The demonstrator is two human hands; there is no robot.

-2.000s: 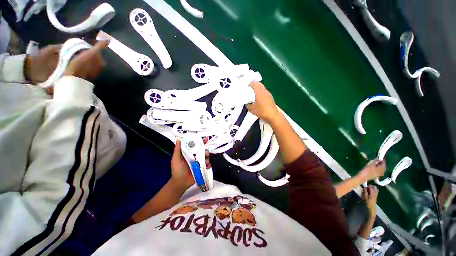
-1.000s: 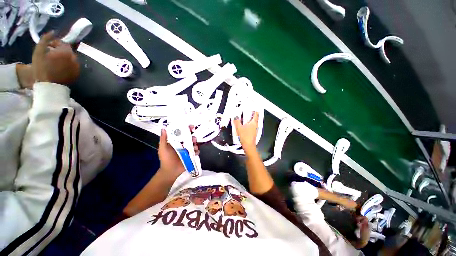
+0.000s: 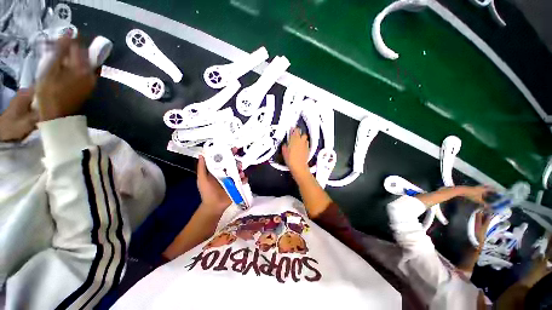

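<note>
My left hand (image 3: 212,184) holds an opened white housing (image 3: 219,159) upright in front of my chest. Its round vent end points up and a blue battery (image 3: 233,189) shows in its lower part. My right hand (image 3: 296,151) is at the curved white arm assemblies (image 3: 313,124), right of the heap. Its fingertips overlap them, and I cannot tell whether it grips one. A heap of loose white half shells (image 3: 209,130) with dark cross-shaped vents lies on the black bench, beyond and around my left hand.
A green belt (image 3: 339,66) with a pale rail (image 3: 387,128) runs beyond the bench. A person in a white striped sleeve (image 3: 91,200) works at left near two loose shells (image 3: 142,85). Another person's arm (image 3: 448,195) is at right, near white parts (image 3: 499,242). Another curved arm (image 3: 363,145) lies right of mine.
My right hand has moved from the far side of the heap down to the curved arms. My left hand still holds the housing. The neighbour's hand at right has moved over the parts there.
</note>
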